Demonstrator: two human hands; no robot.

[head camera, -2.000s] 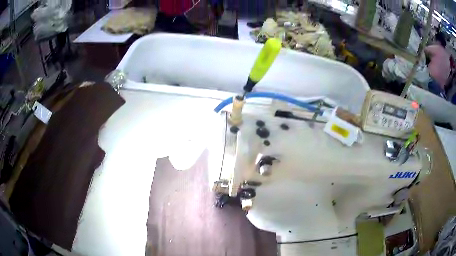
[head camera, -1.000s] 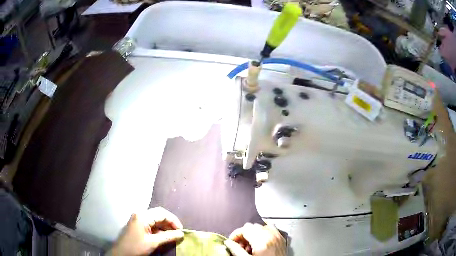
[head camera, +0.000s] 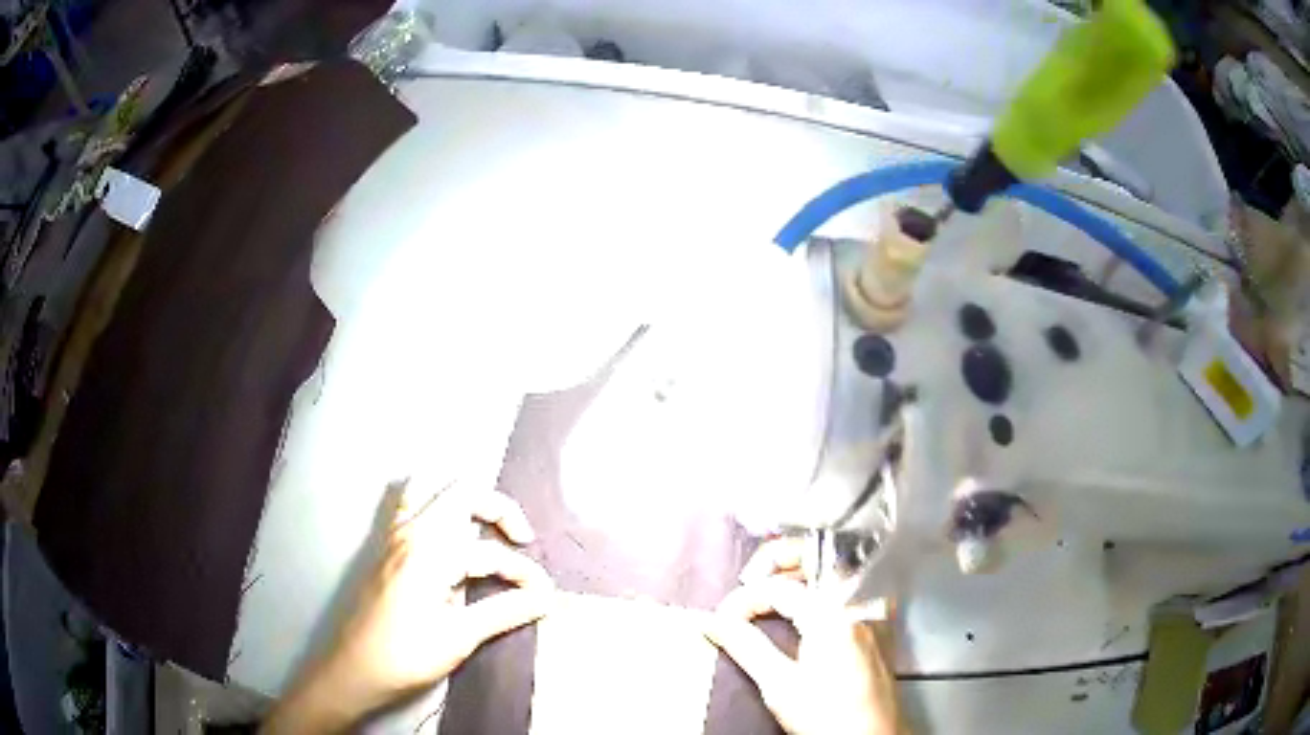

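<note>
A dark brown fabric panel [head camera: 481, 692] lies on the white machine bed, its upper part washed out by glare. A pale straight-edged piece [head camera: 621, 668] lies on the panel between my hands. My left hand [head camera: 431, 610] holds the piece's upper left corner with thumb and fingers. My right hand [head camera: 812, 646] holds its upper right corner, just below the presser foot area [head camera: 851, 553]. Glare hides the needle and the piece's details. The white sewing machine head [head camera: 920, 474] stands at the right.
Waiting dark brown panels [head camera: 180, 373] lie along the left edge, with a white tag [head camera: 129, 198]. A yellow-green screwdriver [head camera: 1078, 101] stands above the head beside a blue tube [head camera: 862, 187]. A white tub [head camera: 1006, 29] is behind. A small white box [head camera: 1228, 385] is at the right.
The piece and both hands have moved up the panel towards the presser foot. The piece looked olive and now looks pale in glare. The view has moved closer to the machine head.
</note>
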